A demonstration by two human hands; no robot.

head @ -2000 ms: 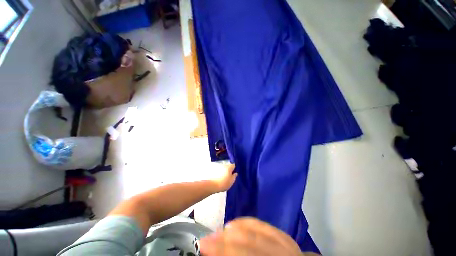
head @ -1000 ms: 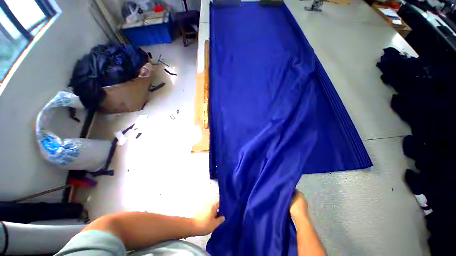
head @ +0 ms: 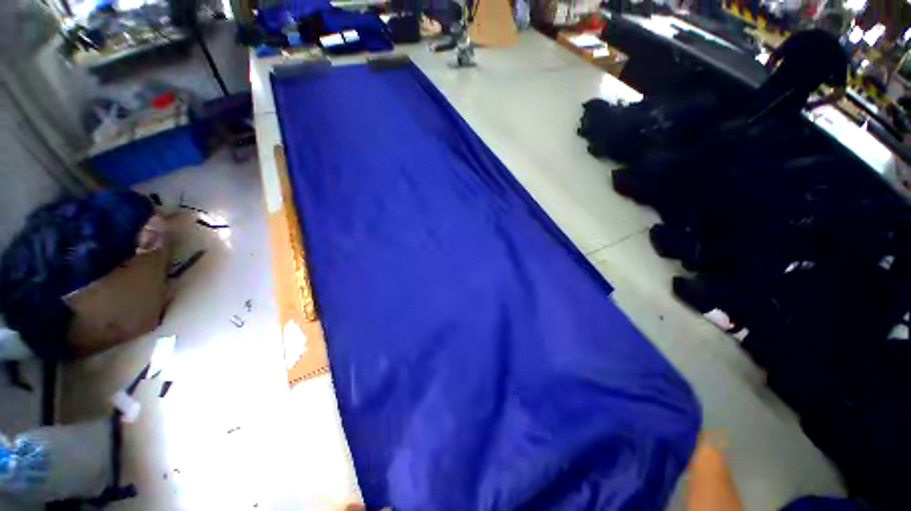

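Note:
The royal blue fabric (head: pixel 430 269) lies along the table, fairly flat at the far end and rippled near me, where it widens and covers the near end of the lay. My right hand (head: pixel 711 469) is at the fabric's near right corner, blurred and partly cut off by the bottom edge; its fingers look closed at the cloth's edge. Only a sliver of my left hand (head: pixel 358 507) shows at the bottom edge, by the fabric's left side; its grip is hidden. Two dark weights (head: pixel 390 63) lie across the far end.
A brown edge strip (head: pixel 292 289) runs along the table's left side. Dark bundled pieces (head: pixel 789 230) cover the right. A small cutter (head: pixel 462 50) and blue folded cloth (head: pixel 370 32) are at the far end. A box with dark cloth (head: pixel 120 299) stands on the floor at left.
The loose ply has been spread wider to the right over the lay, with fewer folds. My right hand has moved right with its corner; my left hand has dropped mostly out of view. The view has swung right.

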